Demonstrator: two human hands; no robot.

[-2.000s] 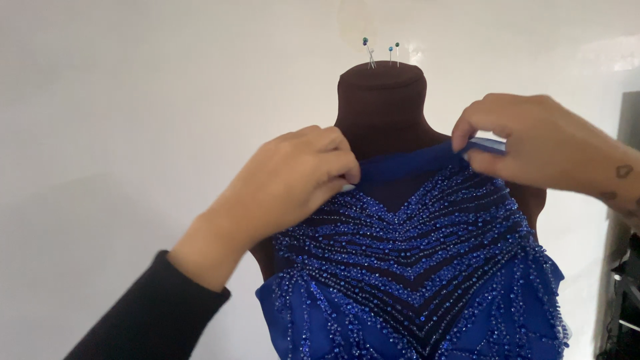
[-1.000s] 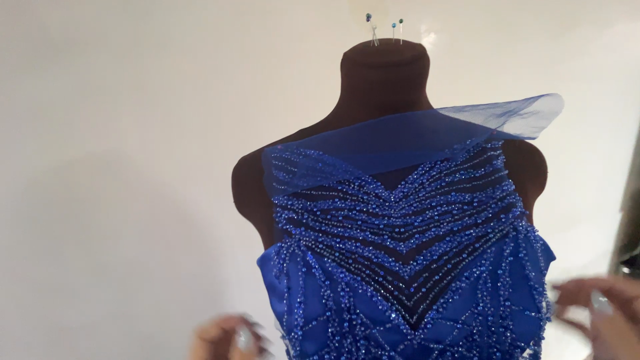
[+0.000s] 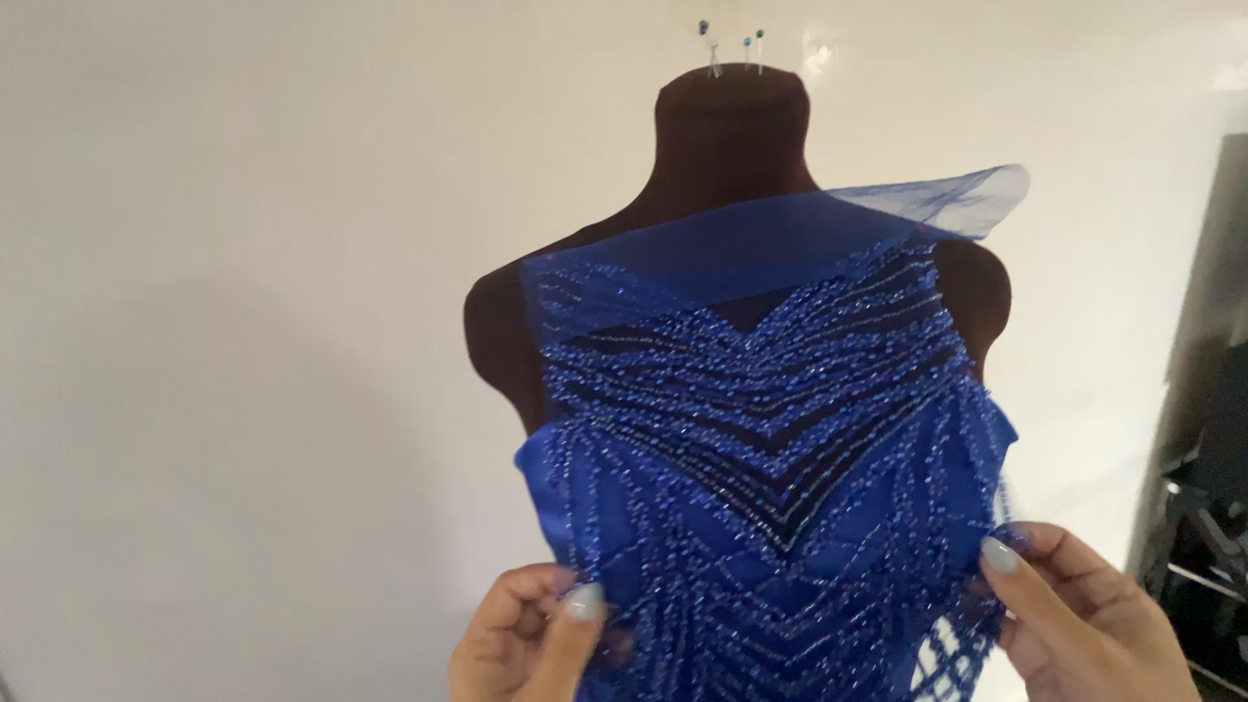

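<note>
A blue beaded bodice (image 3: pixel 780 439) lies over the front of a dark dress form (image 3: pixel 731 136). Across its top, slanting up to the right, rests a strip of sheer blue fabric (image 3: pixel 741 244), its free end curling past the form's shoulder. My left hand (image 3: pixel 541 634) pinches the bodice's lower left side between thumb and fingers. On the lower right side my right hand (image 3: pixel 1072 604) grips the edge of the beaded fabric, thumb in front. Part of the fabric below, near the right hand, is an open beaded mesh (image 3: pixel 946 653).
Several ball-headed pins (image 3: pixel 748 44) stand in the top of the form's neck. Behind it is a pale wall (image 3: pixel 244 292). Dark objects (image 3: pixel 1204 487), not clear enough to name, stand at the right edge.
Both hands have let go of the sheer strip at the neckline and moved down to the sides of the bodice. The strip now lies loose, its right end standing out.
</note>
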